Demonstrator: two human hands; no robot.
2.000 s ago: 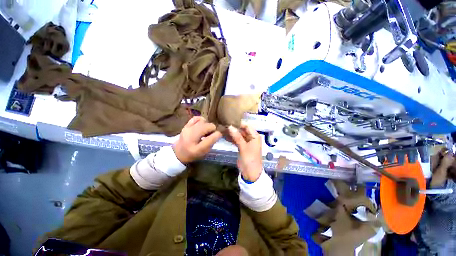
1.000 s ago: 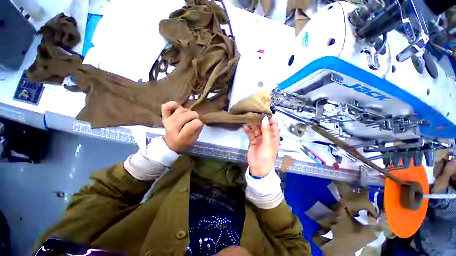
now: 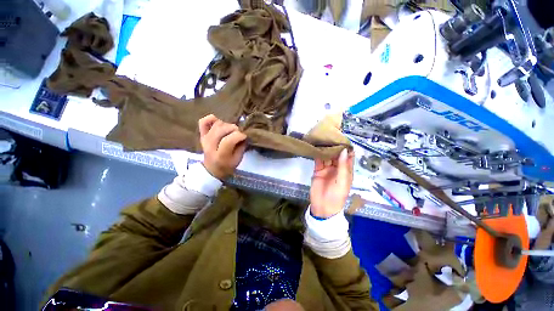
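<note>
A brown knit garment piece is stretched between my hands at the table's front edge, left of the needle area. My left hand grips its left part with curled fingers. My right hand pinches its right end between thumb and fingertips, just in front of the presser foot area. The rest of the piece runs left over the table and joins a tangled garment pile. A brown binding strip runs from the orange disc toward the needle area.
The white JACK machine head stands at right. Pens lie near the front edge. A measuring tape strip runs along that edge. Cut pieces lie in a blue bin at lower right. Part of another person shows at the far right edge.
My hands have moved apart, my right hand going right toward the needle area, and the brown edge is now stretched between them. The whole view has shifted slightly.
</note>
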